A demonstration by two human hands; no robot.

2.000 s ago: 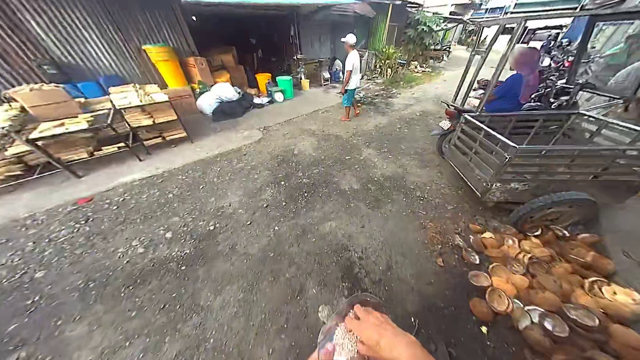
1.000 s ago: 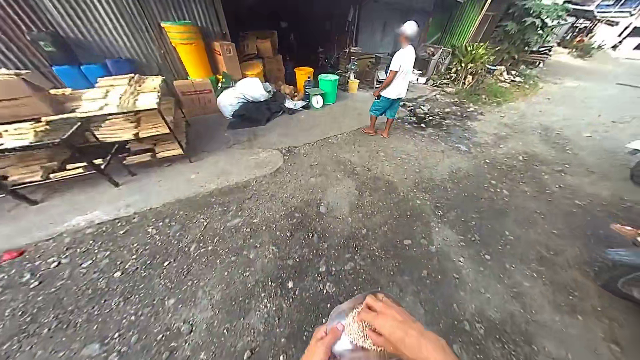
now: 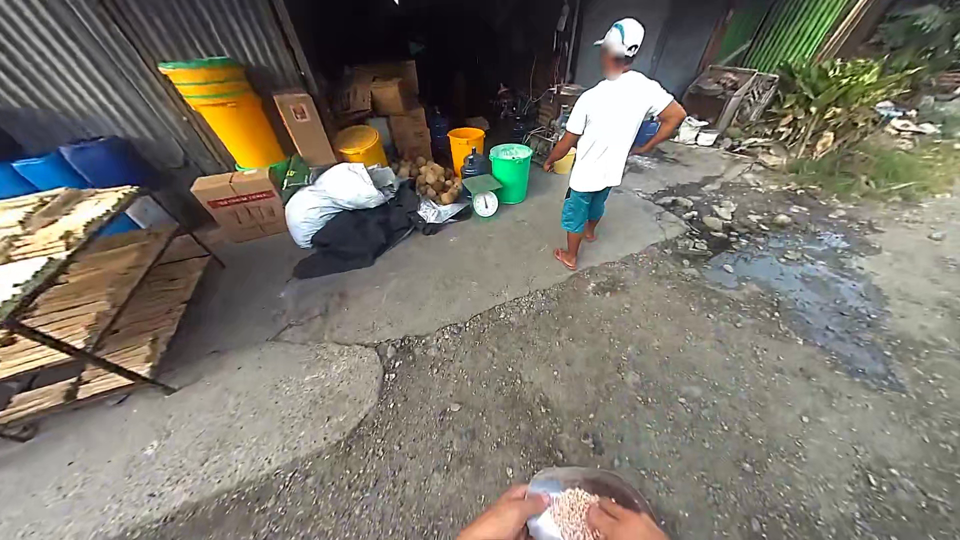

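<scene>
At the bottom of the head view, a round, see-through container (image 3: 589,477), a bowl or bag, holds small pale grains or beans (image 3: 573,512). My left hand (image 3: 504,516) grips its left side, the thumb over a whitish patch of the rim or plastic. My right hand (image 3: 621,520) is on the right side with its fingertips at the grains; whether it pinches some of them or the container is hidden. The lower part of the container is cut off by the frame.
A person in a white cap (image 3: 611,127) stands ahead on the concrete edge. Beyond are a green bucket (image 3: 511,176), a dial scale (image 3: 485,203), coconuts (image 3: 435,182), sacks (image 3: 337,196) and yellow bins (image 3: 232,112). A rack of wooden slats (image 3: 90,300) stands left; a puddle (image 3: 817,285) lies right.
The view has swung and come nearer to the storefront; the three-wheeler and the pile of husks on the right have left it. Both hands stay at the container.
</scene>
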